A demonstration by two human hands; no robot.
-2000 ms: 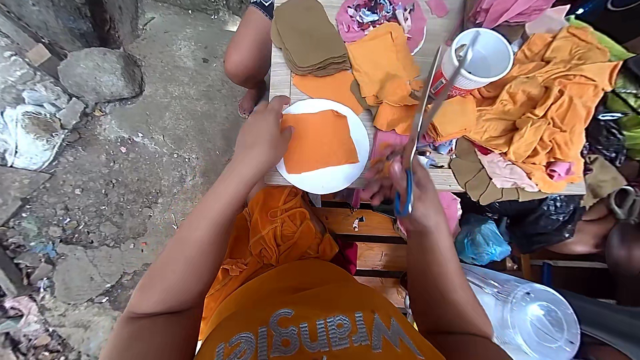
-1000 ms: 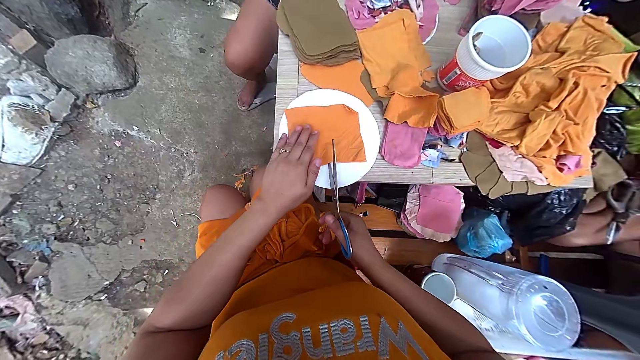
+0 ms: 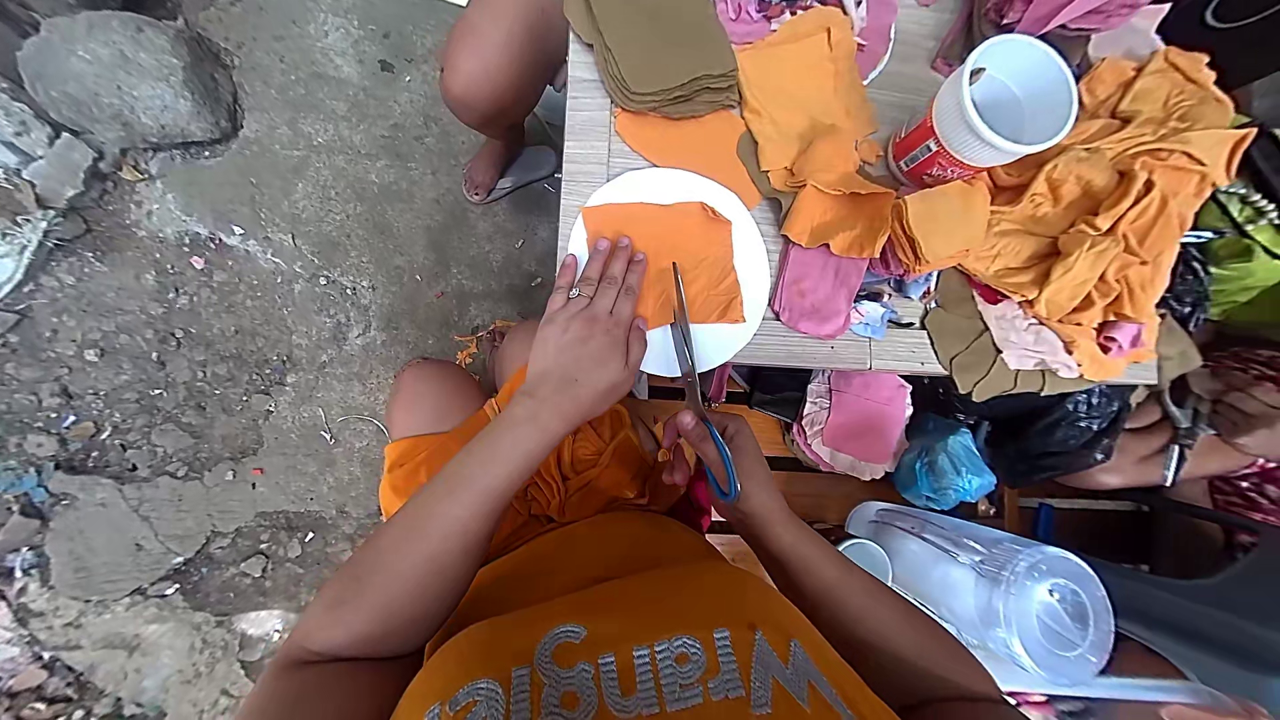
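Observation:
An orange cloth piece [image 3: 690, 235] lies on a round white disc [image 3: 668, 185] at the table's near left corner. My left hand [image 3: 590, 340] rests palm down, fingers spread a little, on the cloth's left part. In my right hand [image 3: 725, 455] are scissors with blue handles [image 3: 687, 350], the fingers around the handles. Their blades point away from me over the cloth and look nearly closed; whether they touch it, I cannot tell.
On the wooden table [image 3: 590, 130] are stacked olive cloth pieces [image 3: 665, 55], orange pieces [image 3: 805, 90], a white and red cup [image 3: 985, 110] and a heap of orange fabric [image 3: 1110, 220]. A clear plastic container [image 3: 1000, 590] lies at lower right. Another person's leg [image 3: 500, 75] is beside the table's left edge.
My left hand has moved from the disc's left edge onto the cloth. The scissors, raised over the table two seconds ago, have come down and left to the disc.

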